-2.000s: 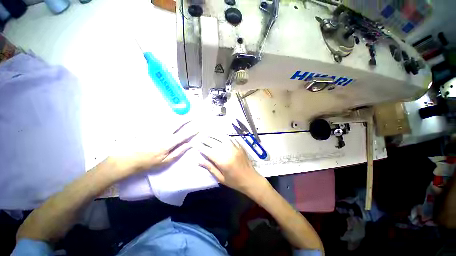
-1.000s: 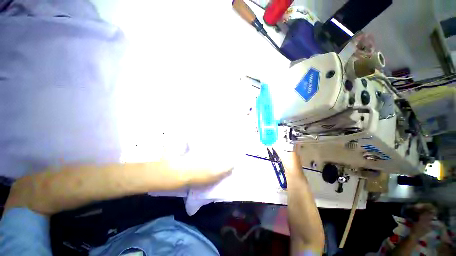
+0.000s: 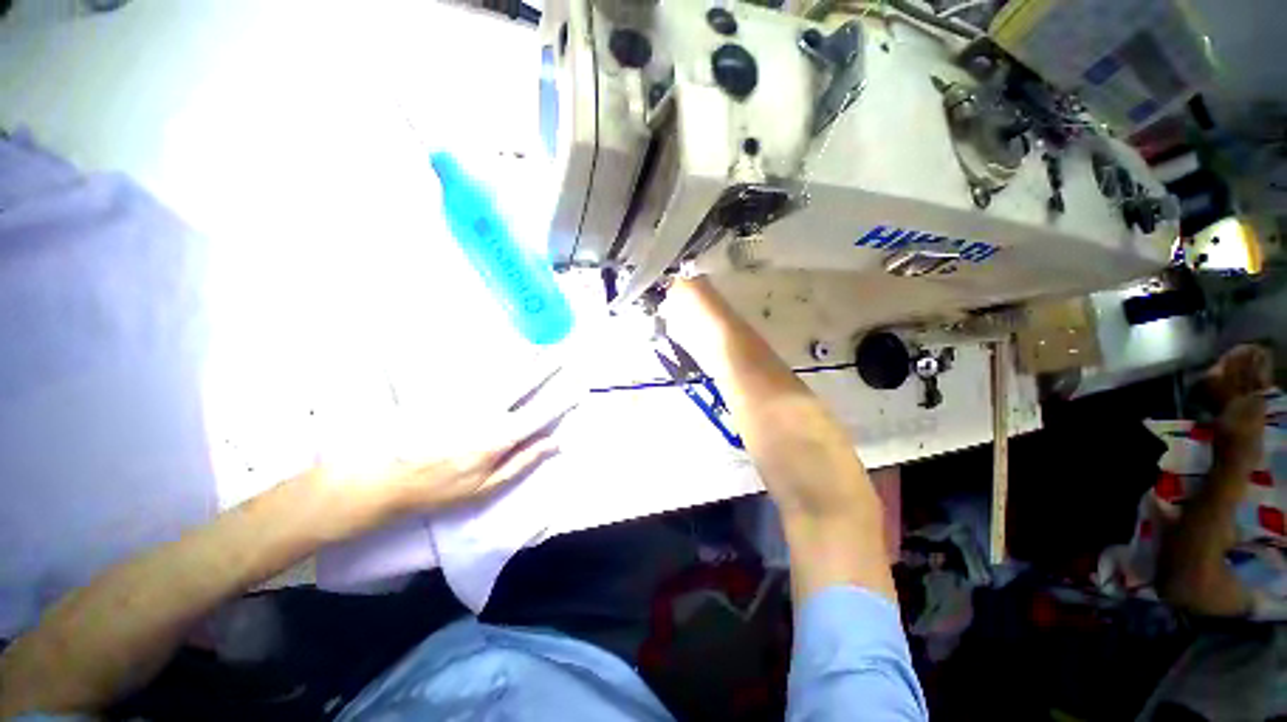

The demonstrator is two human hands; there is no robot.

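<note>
My left hand (image 3: 473, 459) lies spread on a pale lilac fabric piece (image 3: 477, 553) at the table's front edge; the lamp washes out part of the cloth. My right forearm reaches over the table to the needle area of the cream sewing machine (image 3: 833, 184). My right hand (image 3: 689, 294) is mostly hidden behind the machine head, so its fingers do not show. Blue-handled snips (image 3: 710, 406) lie beside my right forearm, partly covered. A bright blue bottle-shaped tool (image 3: 497, 257) lies left of the needle.
A large lilac fabric heap (image 3: 92, 381) lies at the left. A black bobbin winder wheel (image 3: 884, 361) is on the bed at right. A long wooden stick (image 3: 999, 459) hangs over the front edge. Another person's arm (image 3: 1211, 494) is at far right, beyond the table.
The head view has swung back towards the machine. Compared with the oldest frame, my right hand has moved from the fabric up to the needle area; my left hand remains on the cloth.
</note>
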